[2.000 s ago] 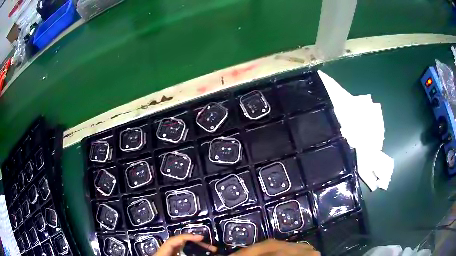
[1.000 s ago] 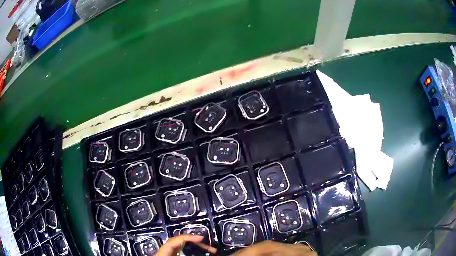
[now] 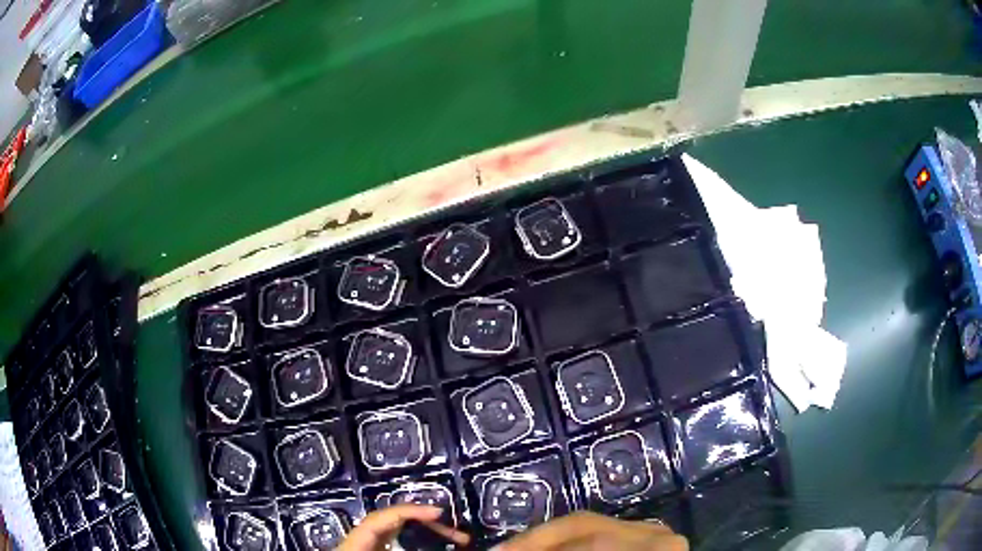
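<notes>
The black blister tray point(image 3: 689, 350) lies on the green bench with smartwatch housings point(image 3: 497, 412) in many pockets; several pockets at its right side are empty. My left hand point(image 3: 393, 527) is at the bottom edge, its fingers closed on a dark smartwatch housing (?) point(image 3: 422, 537), which is mostly cut off by the picture's edge. My right hand point(image 3: 592, 534) is just right of it, also cut off at the bottom; its fingertips and anything it holds do not show clearly.
A second filled black tray point(image 3: 75, 398) lies at the far left. White wiping paper point(image 3: 777, 258) is right of the main tray. A blue controller point(image 3: 948, 248) with a lit switch stands at the right edge. A cream divider strip point(image 3: 409, 202) and pale post point(image 3: 719, 65) are behind.
The hands have hardly moved. The dark piece between the left fingers is slightly turned. The trays stay as they were.
</notes>
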